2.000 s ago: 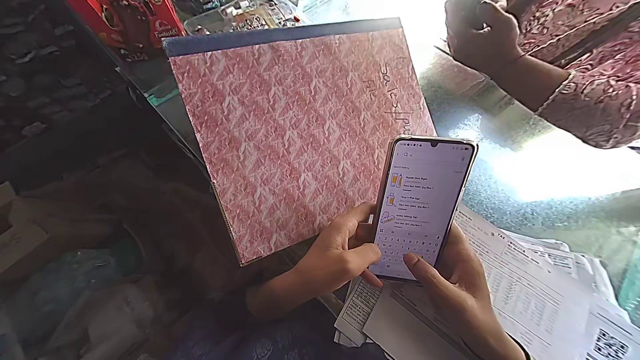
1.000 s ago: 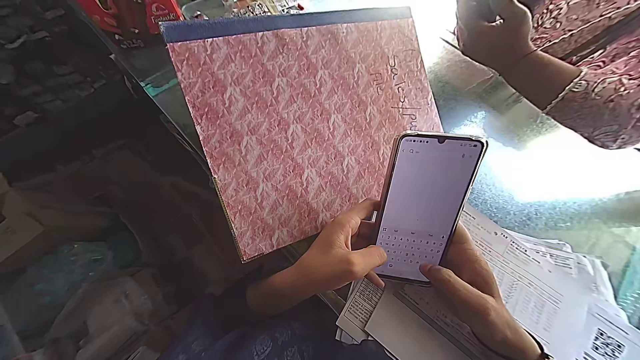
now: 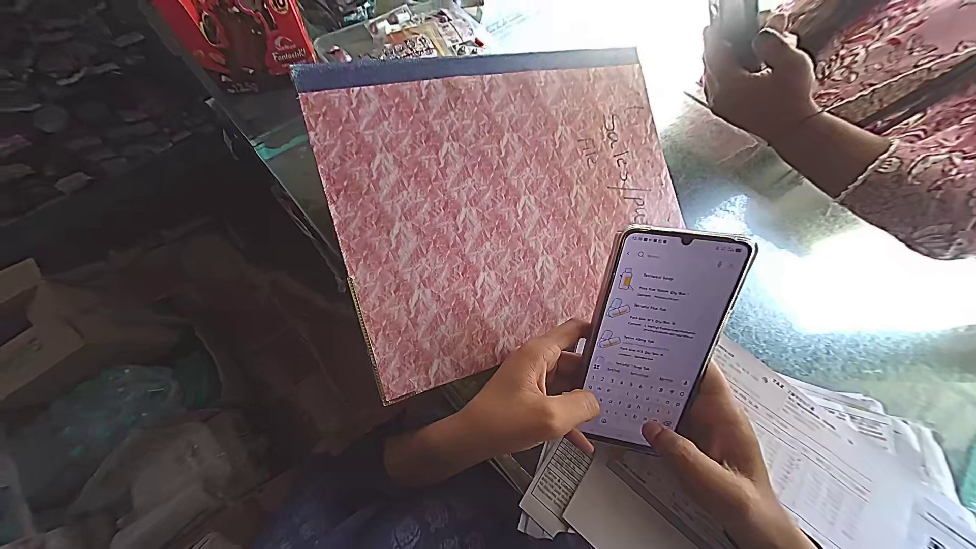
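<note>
A smartphone point(image 3: 659, 335) is held upright and slightly tilted between both hands, its screen lit with a list of items above an on-screen keyboard. My left hand point(image 3: 526, 393) grips its left edge, the thumb over the keyboard's left side. My right hand point(image 3: 713, 457) supports the right edge and lower back, its thumb at the keyboard's lower right. Behind the phone lies a pink patterned file folder point(image 3: 473, 221) with a dark blue spine and handwriting on it. Printed papers point(image 3: 808, 450) lie under and right of my right hand.
Another person's hand point(image 3: 762, 84), with a patterned sleeve, holds a dark object at the upper right above the glass counter point(image 3: 808, 297). A red box point(image 3: 244, 42) and a plastic tray of small packets point(image 3: 404, 30) stand at the back. A cardboard box point(image 3: 38, 335) and plastic bags point(image 3: 114, 412) are at lower left.
The phone's screen showed a list, then a blank area above the keyboard, and now shows a list again. My right thumb has shifted slightly over the keyboard. Both hands still hold the phone.
</note>
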